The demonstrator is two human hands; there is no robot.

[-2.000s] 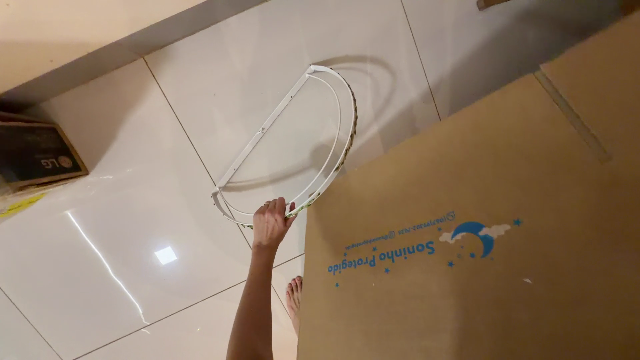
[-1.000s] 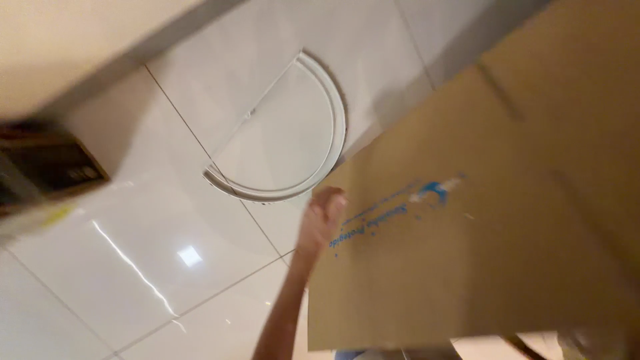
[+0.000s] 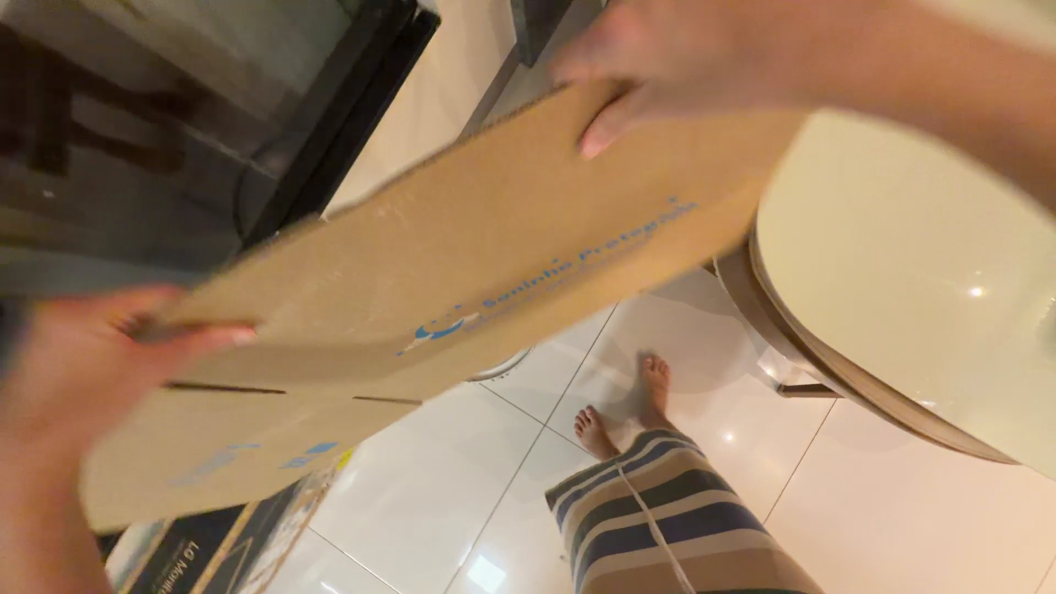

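Note:
Both hands grip a large printed cardboard piece [image 3: 462, 223], which is held tilted above the floor. My left hand [image 3: 107, 355] pinches its left part, the thumb lying on the near face. At the upper right, my right hand [image 3: 660, 66] holds the top edge, with the thumb over the face; motion blurs both hands. Blue printing and a moon drawing mark the cardboard, and dark slots or creases cross its left portion. Just below its lower edge shows a small part of a pale curved rim [image 3: 502, 367] on the floor, the rest hidden behind the cardboard.
A round-edged, glossy cream table [image 3: 916, 289] stands at the right. An LG monitor box [image 3: 190, 544] lies at the lower left. A dark frame with glass [image 3: 355, 124] is at the upper left. My bare feet [image 3: 656, 384] are on the tiled floor [image 3: 462, 462].
The view has swung strongly. The cardboard, at the right before, now spans the middle, and both hands hold it. The right or left hand's earlier grip on the white half-round frame was let go.

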